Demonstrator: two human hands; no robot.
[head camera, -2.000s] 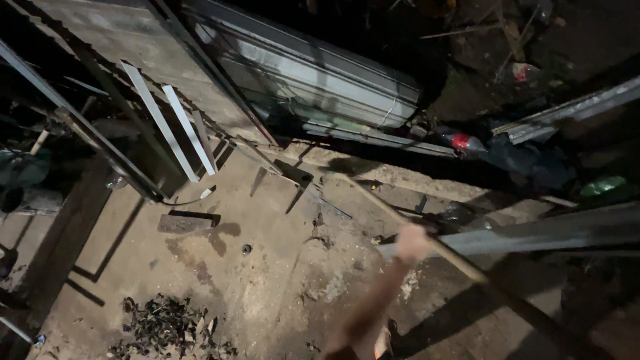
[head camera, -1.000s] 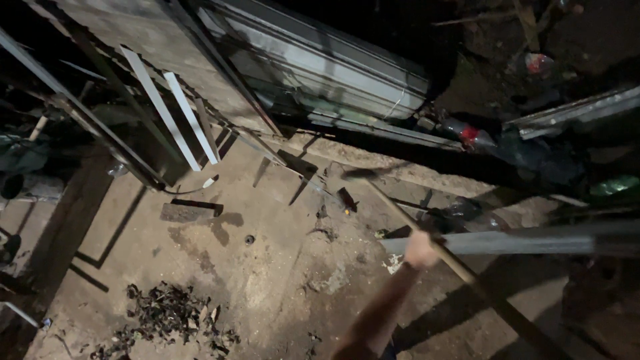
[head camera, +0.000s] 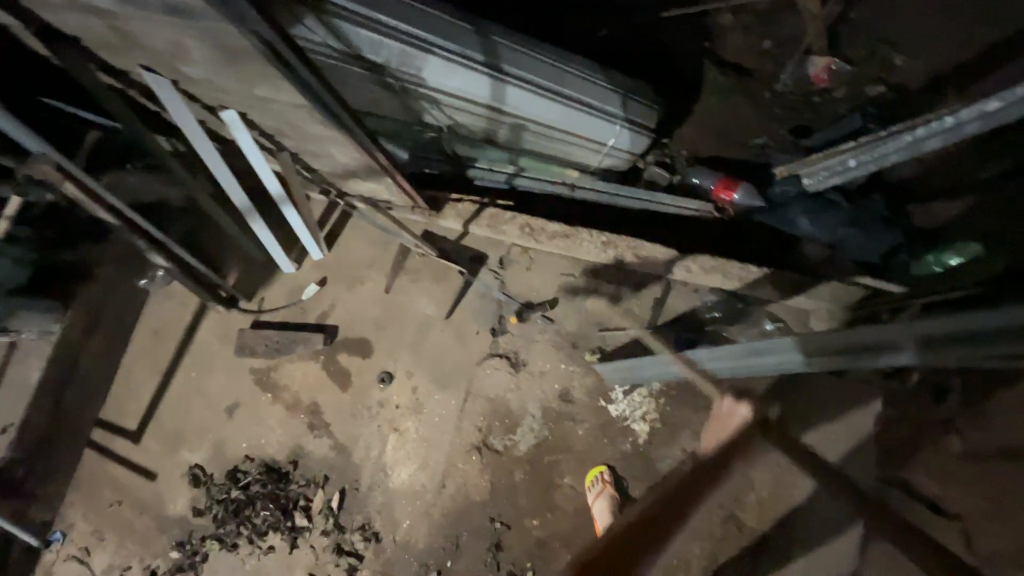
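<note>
What looks like my left hand (head camera: 728, 420) is closed around a long wooden pole (head camera: 680, 360), with the forearm rising from the bottom edge. The pole slants from the lower right corner up toward the concrete curb, and its far end is a dark blur, too smeared to name. My right hand is out of sight. Left of the pole's far end, a small dark object with an orange spot (head camera: 520, 317) lies on the ground. A pile of dark dry leaves (head camera: 260, 500) is at the lower left.
A long grey metal piece (head camera: 768, 356) juts in from the right, near the hand. A foot in a flip-flop (head camera: 602, 496) stands below. The curb (head camera: 560, 228) crosses beyond, with a plastic bottle (head camera: 724, 190) behind it. A block (head camera: 280, 342) and white strips (head camera: 272, 188) are at left.
My left hand and the pole have shifted to the right since a second ago, still gripped. The foot in the flip-flop now shows more fully beside the forearm.
</note>
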